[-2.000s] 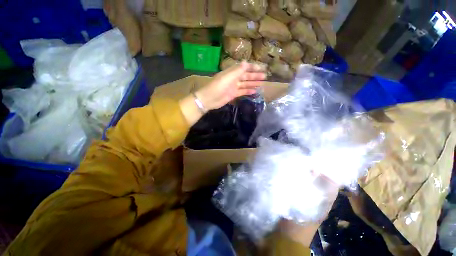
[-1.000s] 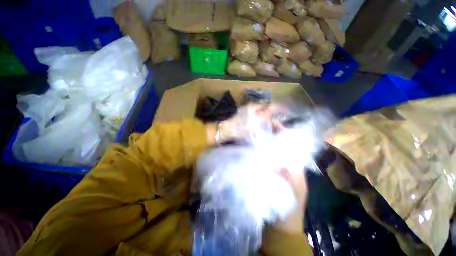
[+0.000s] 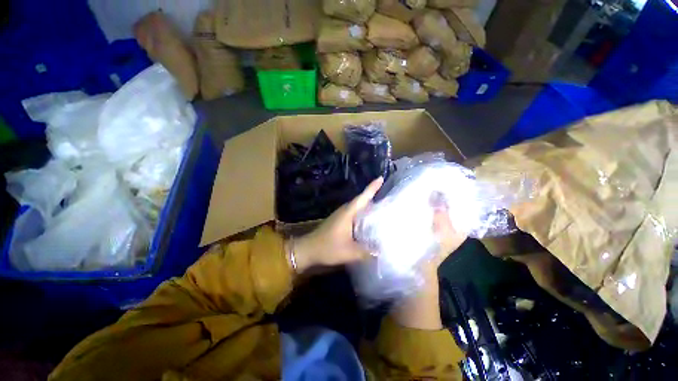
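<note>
A clear plastic bag (image 3: 416, 216), crumpled and glaring white, is between my hands in front of the carton. My left hand (image 3: 338, 237) presses on its left side, fingers and thumb spread around it. My right hand (image 3: 444, 232) grips its right side, partly hidden by the plastic. Whether the bag holds anything cannot be told through the glare. The open cardboard carton (image 3: 245, 178) holds black plastic parts (image 3: 312, 175), and a clear-wrapped black bundle (image 3: 367, 152) stands inside it at the back right.
A blue bin (image 3: 175, 193) with cloudy plastic bags (image 3: 82, 193) is at left. A large kraft paper bag (image 3: 595, 201) lies at right, above small black parts (image 3: 528, 327). Packed kraft bags (image 3: 390, 59) and a green crate (image 3: 288, 88) are behind the carton.
The plastic bag is bunched smaller between my hands. My left hand has come down from over the carton onto the bag, uncovering the parts inside the carton.
</note>
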